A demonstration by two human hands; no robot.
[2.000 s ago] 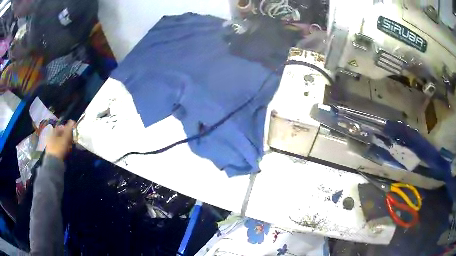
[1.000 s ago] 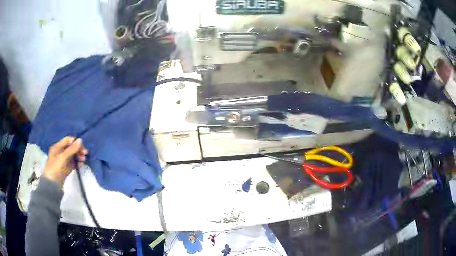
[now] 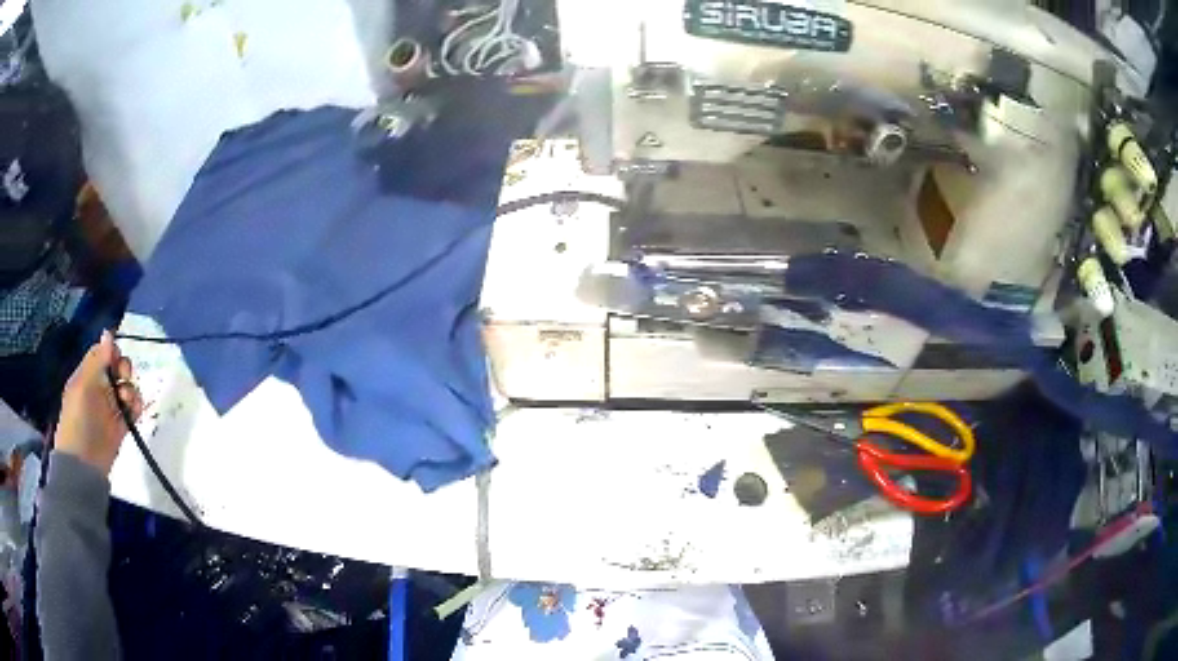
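My left hand (image 3: 97,403), bare with a grey sleeve, is at the far left beside the table's rounded end. Its fingers are closed on a thin navy binding strip (image 3: 323,319). The strip runs from the sewing machine (image 3: 723,194) over the blue cloth (image 3: 297,245) to my hand, and another length hangs down over the table's front edge. A wider navy fabric tape (image 3: 904,294) enters the metal folder (image 3: 704,302) from the right. My right hand is not in view.
Scissors with yellow and red handles (image 3: 915,478) lie right of the dark round hole in the white table (image 3: 620,517). Thread cones (image 3: 1114,213) stand at the right. A pale green strip (image 3: 483,529) hangs over the front edge, near the flowered cloth (image 3: 607,626). A dark bin is below left.
The view first swung right, then slightly back left. My left hand, earlier beyond the table's left end, came over the table with the strip and has now moved left again, drawing it out.
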